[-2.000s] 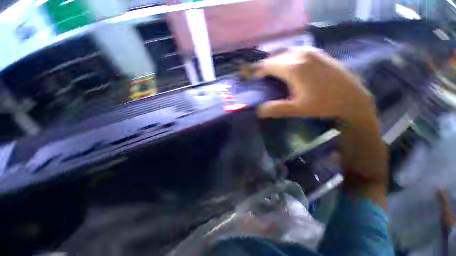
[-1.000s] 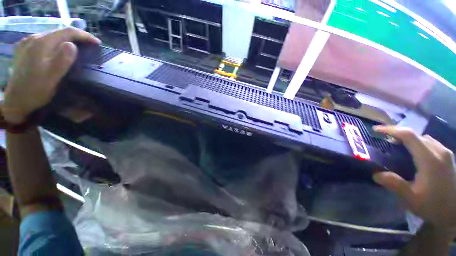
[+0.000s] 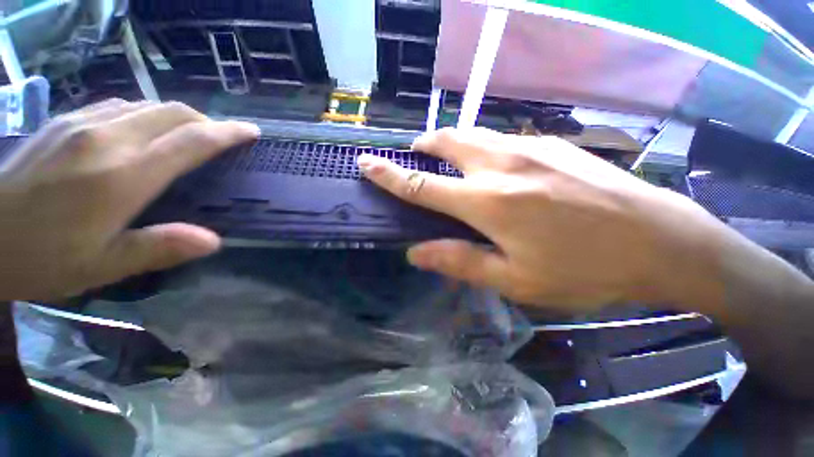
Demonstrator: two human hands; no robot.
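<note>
The television (image 3: 294,201) stands on edge across the view, its black perforated strip facing up. My left hand (image 3: 107,192) grips its top edge at the left, fingers over the far side and thumb on the near side. My right hand (image 3: 535,210) grips the edge right of the middle, fingers on the vent grille and thumb on the near side; a ring shows on one finger. The thin translucent protective bag (image 3: 312,375) lies bunched below the television, near my body. Part of the television's right side is hidden by my right hand.
Pale metal rails (image 3: 625,397) run below on both sides of the bag. Another black panel with a perforated strip (image 3: 750,198) stands at the right. Beyond are a yellow frame (image 3: 345,107), a white post (image 3: 483,67), a pink sheet (image 3: 562,62) and green floor (image 3: 643,16).
My right hand has moved inward from the television's right end to near the middle. My left hand remains on its left part. The red-lit label at the right is out of sight.
</note>
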